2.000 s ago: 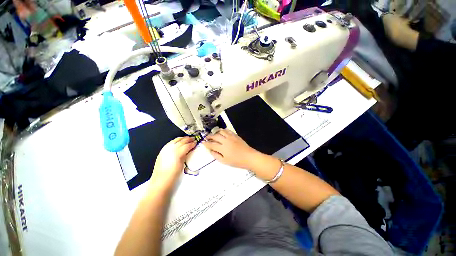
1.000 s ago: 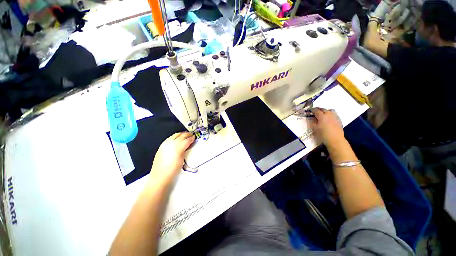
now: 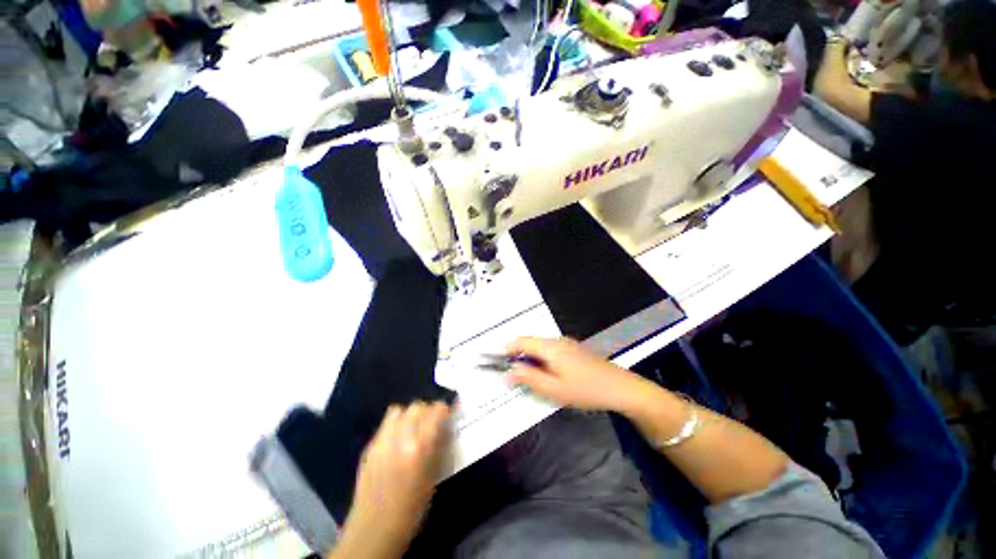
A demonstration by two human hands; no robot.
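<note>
A black cloth panel (image 3: pixel 384 349) with a grey end band runs from beside the presser foot (image 3: pixel 463 280) towards the table's front edge. My left hand (image 3: pixel 406 459) is closed on its near part. My right hand (image 3: pixel 562 373) holds small dark thread snips (image 3: pixel 505 360), tips pointing left towards the panel, not touching it. A second black panel (image 3: pixel 595 268) with a grey band lies under the arm of the white sewing machine (image 3: pixel 612 164).
A light-blue lamp (image 3: pixel 304 235) hangs left of the machine head. A yellow tool (image 3: pixel 801 197) lies at the table's right end. A blue crate (image 3: pixel 874 382) with black cloth stands below right. A person in black (image 3: pixel 934 197) is at the far right.
My left hand has drawn the panel from the needle area towards me. My right hand, first at the needle, then at the snips by the machine base, has come back left with the snips.
</note>
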